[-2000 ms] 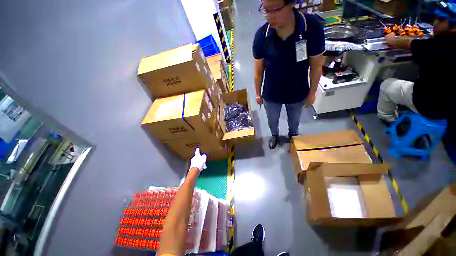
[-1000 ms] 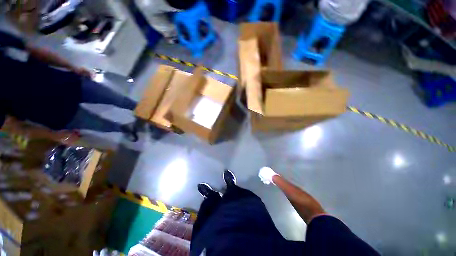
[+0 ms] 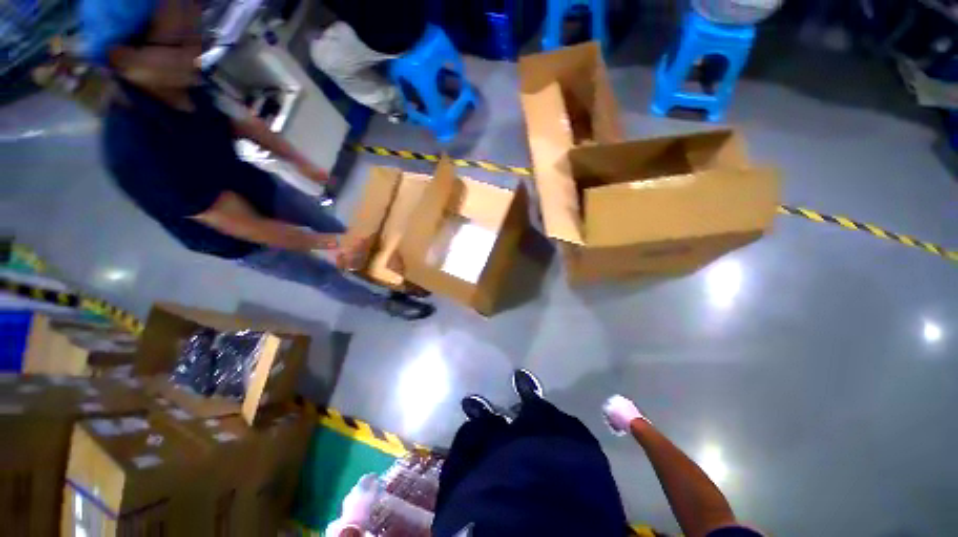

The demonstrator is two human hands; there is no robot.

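Observation:
My right hand [image 3: 622, 414], in a white glove, hangs over the floor at lower centre right. It is small and blurred, its fingers unclear, and nothing shows in it. My left hand [image 3: 359, 506], gloved, is at the bottom edge beside the clear-and-reddish tray stack [image 3: 412, 491]. It is blurred and partly cut off, so its grip and any contact are unclear. An open carton [image 3: 504, 246] with a white sheet [image 3: 464, 250] inside stands ahead, against another carton [image 3: 380, 215]. A large open carton [image 3: 672, 220] stands to its right.
A person [image 3: 179, 147] bends at upper left with a hand at the carton by the white-sheet one. Stacked cartons [image 3: 158, 451] and an open carton of bagged black parts [image 3: 221, 362] stand at left. Blue stools [image 3: 706, 63] and yellow-black floor tape [image 3: 840, 222] lie beyond.
The view has swung right from the stacked cartons. My left hand, not seen one second ago, shows at the trays. The person has moved to bend over the carton.

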